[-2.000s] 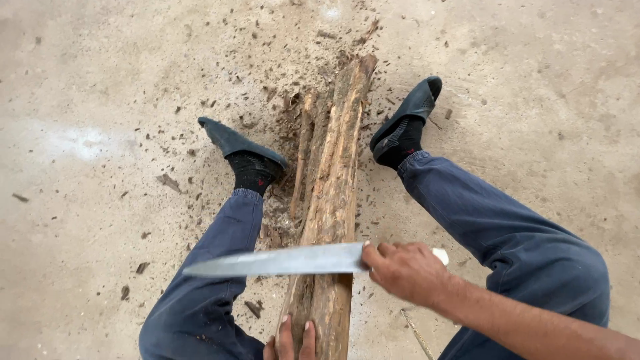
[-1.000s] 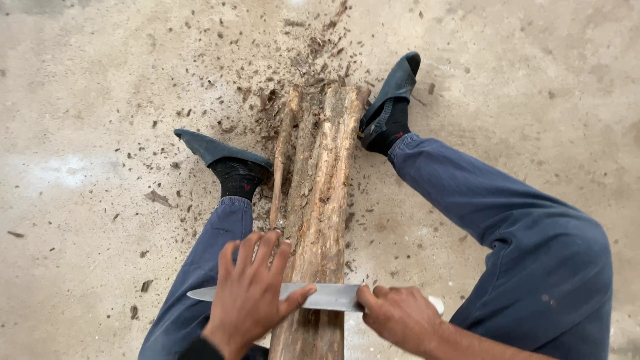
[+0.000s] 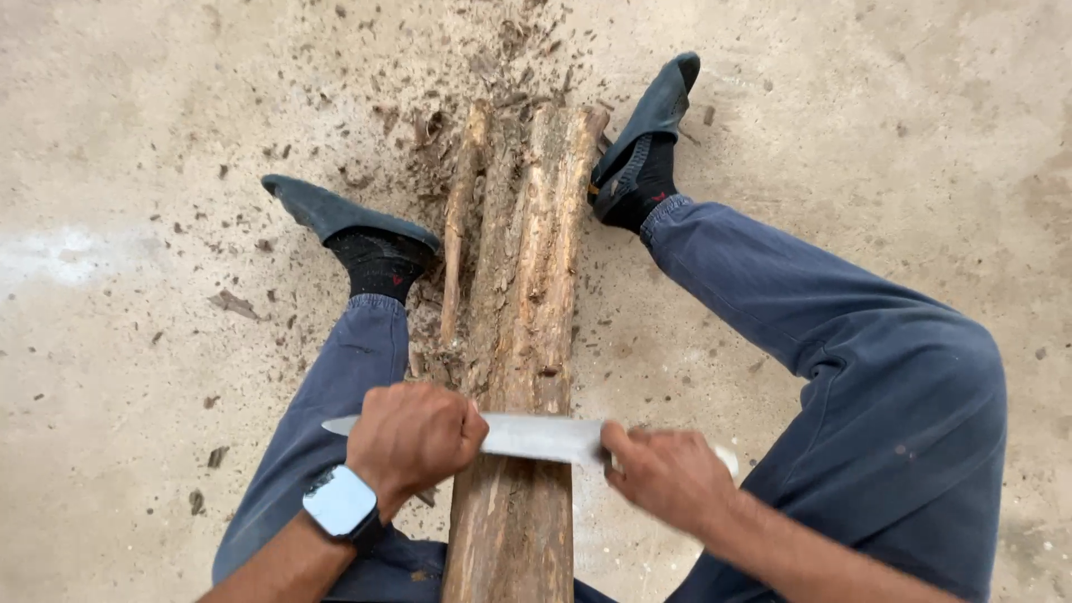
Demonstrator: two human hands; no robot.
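A long knife [image 3: 540, 436] with a broad metal blade lies crosswise over a rough wooden log [image 3: 528, 335] that runs between my legs. My right hand [image 3: 670, 477] is closed on its handle, whose pale end shows behind the fist. Around the blade near the tip, my left hand [image 3: 414, 440] is closed in a fist, and the tip sticks out to its left. Bark covers part of the log's far half; the near part is smoother and browner.
A thin stick [image 3: 456, 226] lies along the log's left side. Bark scraps [image 3: 431, 130] are scattered over the concrete floor [image 3: 837, 151], thickest at the log's far end. My left shoe [image 3: 347, 209] and right shoe [image 3: 649, 117] flank the log.
Two seconds ago my left fingers were on the log at the bottom edge; one second ago that hand was spread over the blade. It is now closed around it. The right hand keeps the handle.
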